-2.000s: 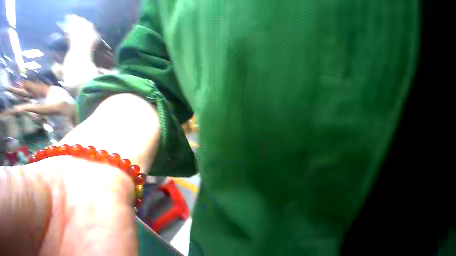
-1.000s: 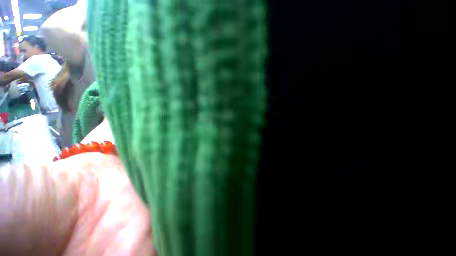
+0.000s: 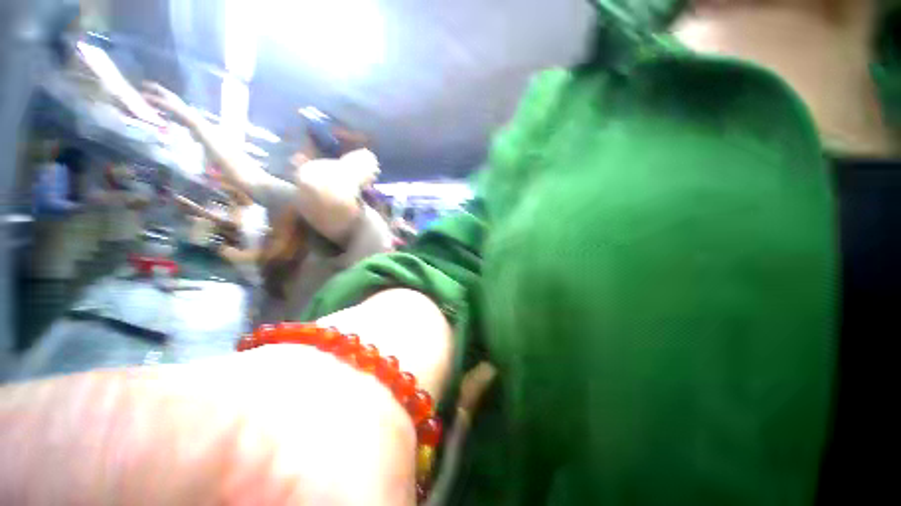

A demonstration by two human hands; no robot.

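A bare forearm and wrist (image 3: 227, 425) fill the lower left, very close to the camera and overexposed. A red-orange bead bracelet (image 3: 380, 368) circles the wrist. The fingers are cut off by the picture's edge, so what they hold is hidden. The arm runs up into a rolled green sleeve (image 3: 400, 277). A green top (image 3: 662, 267) fills the right half, with a bare neck (image 3: 771, 59) above it. I cannot tell whether this arm is mine, nor which side it is. A small, blurred skin-coloured shape (image 3: 476, 387) shows beside the top. No work item is identifiable.
Behind, a blurred person (image 3: 331, 208) has an arm raised. More blurred people stand or sit farther left. A pale work surface (image 3: 183, 311) with a dark strip on it lies at the left, with a red item (image 3: 153, 265) beyond. Bright ceiling lamps (image 3: 326, 30) glare above.
The view has swung and tilted. The green top has shifted right, and the neck, lamps and more of the hall now show. The braceleted wrist has moved right and shows more of the forearm.
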